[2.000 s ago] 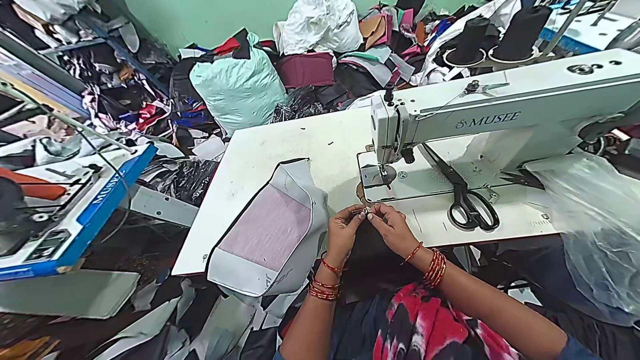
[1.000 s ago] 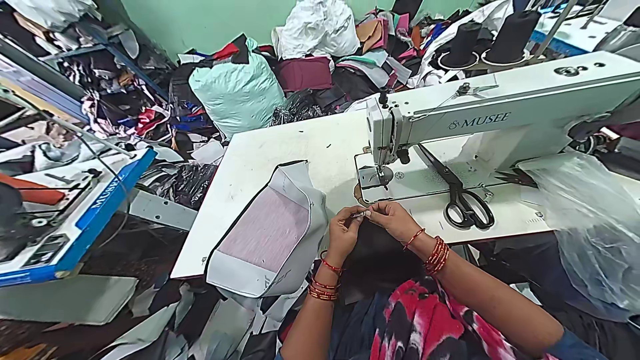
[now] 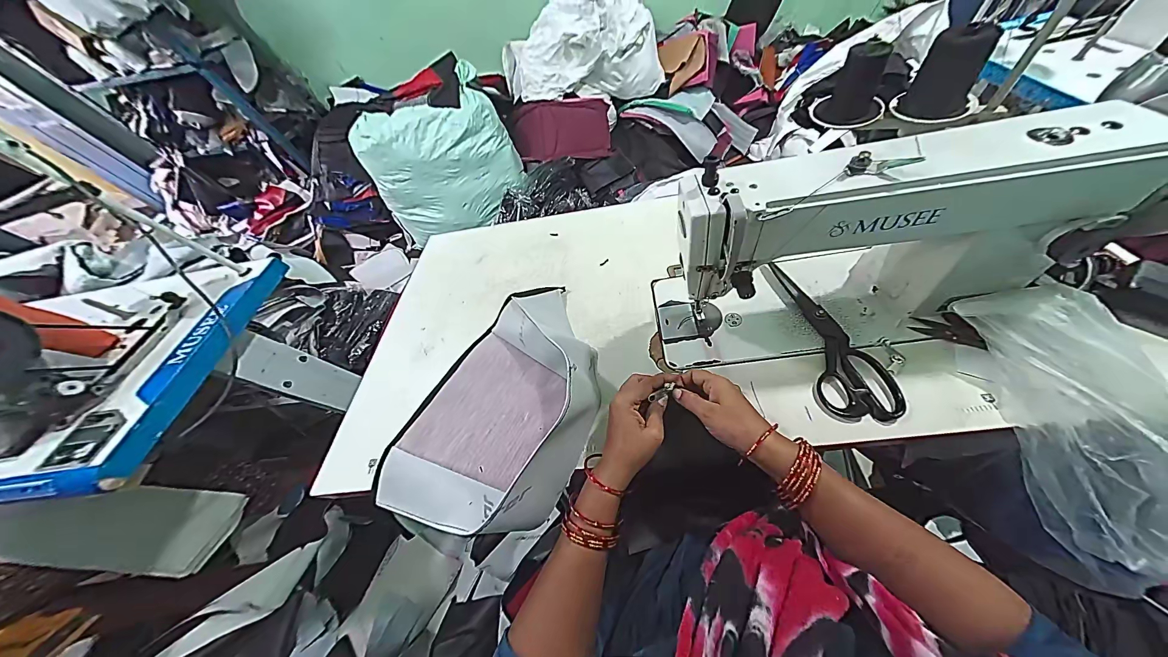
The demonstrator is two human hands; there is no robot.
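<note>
My left hand (image 3: pixel 639 420) and my right hand (image 3: pixel 721 411) meet at the table's front edge, fingertips pinching a small metallic-looking item (image 3: pixel 668 391) too small to name. Just beyond them is the needle area of a white sewing machine (image 3: pixel 876 214). To the left of my hands lies a sewn piece of white and pale pink fabric (image 3: pixel 493 411) with black edging, partly over the table edge. Right of the needle, black-handled scissors (image 3: pixel 849 365) rest partly on the machine bed, their blades pointing away under the arm.
A clear plastic bag (image 3: pixel 1077 401) hangs over the table's right side near small dark snips (image 3: pixel 949 330). Black thread cones (image 3: pixel 944 73) stand behind the machine. Another blue-edged machine table (image 3: pixel 210 351) is at the left. Fabric scraps and a stuffed pale green sack (image 3: pixel 438 160) lie beyond the white table (image 3: pixel 474 265).
</note>
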